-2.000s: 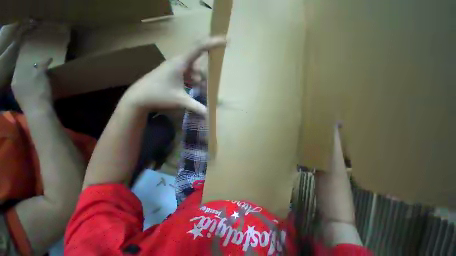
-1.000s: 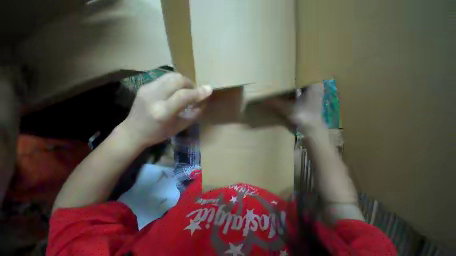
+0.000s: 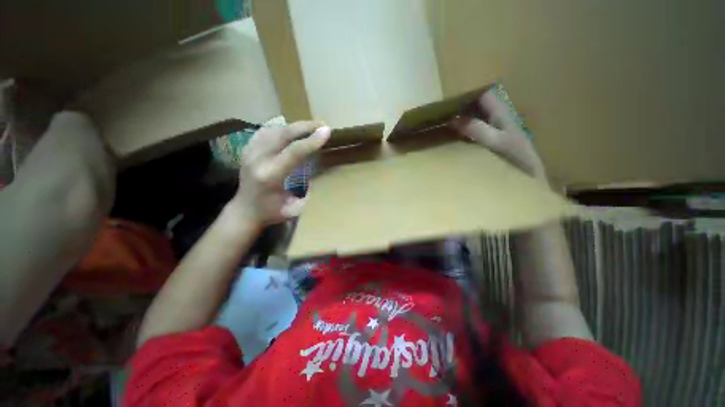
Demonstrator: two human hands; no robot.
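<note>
The tan mailer box (image 3: 366, 63) lies in front of me, its long base running away from me. Two corner flaps are turned inward across it and their ends nearly meet at the middle. My left hand (image 3: 278, 167) grips the left corner flap (image 3: 356, 135), thumb and fingers at its outer end. My right hand (image 3: 502, 131) is at the outer end of the right corner flap (image 3: 433, 114), with part of the fingers hidden behind board. The near end panel (image 3: 421, 195) is tilted up between my forearms. The large lid panel (image 3: 612, 87) fills the right side.
A stack of blanks (image 3: 636, 294) stands on edge at my right. Another person's arm (image 3: 52, 199) is close at the left, beside another tan board (image 3: 191, 95). A white sheet (image 3: 258, 310) lies low left of my red shirt.
The near end panel has risen from lying flat towards my body. The two corner flaps sit nearer together. The other person's arm has come into view at the left.
</note>
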